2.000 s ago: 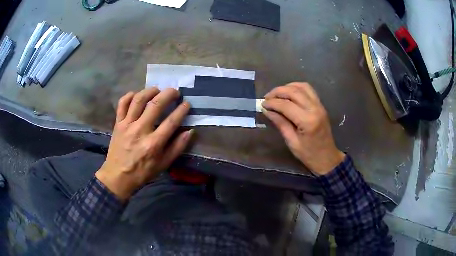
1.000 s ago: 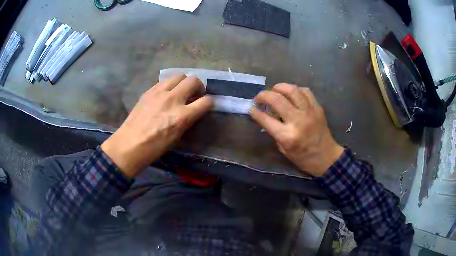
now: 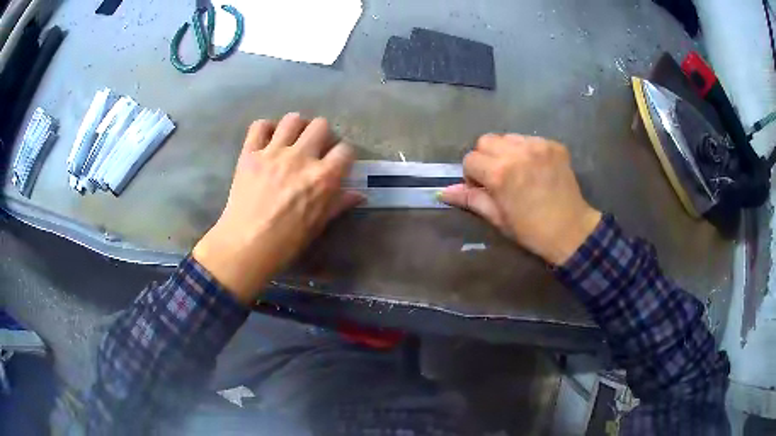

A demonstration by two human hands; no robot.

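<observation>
A white backing piece (image 3: 408, 201) lies folded over in front of me on the table, with white bands along its near and far edges. A thin stretch of the dark fabric piece (image 3: 413, 181) shows between the bands. My left hand (image 3: 289, 179) grips the left end of the folded piece, thumb on the near band. My right hand (image 3: 519, 189) pinches the right end, thumb on the near band and fingers over the far side. Both ends are hidden under the hands. The pressing template is not visible.
The electric iron (image 3: 676, 140) rests at the right. Dark fabric pieces (image 3: 442, 60) lie at far centre, beside white sheets (image 3: 302, 30) and green-handled scissors (image 3: 204, 38). Finished strips (image 3: 119, 145) lie at left on the grey table (image 3: 476, 281). A white scrap (image 3: 473, 247) lies near my right hand.
The near part of the white and dark pieces has been folded up, so the layered rectangle is now a narrow band. Both hands have closed on its ends. The view has shifted, showing more of the scissors.
</observation>
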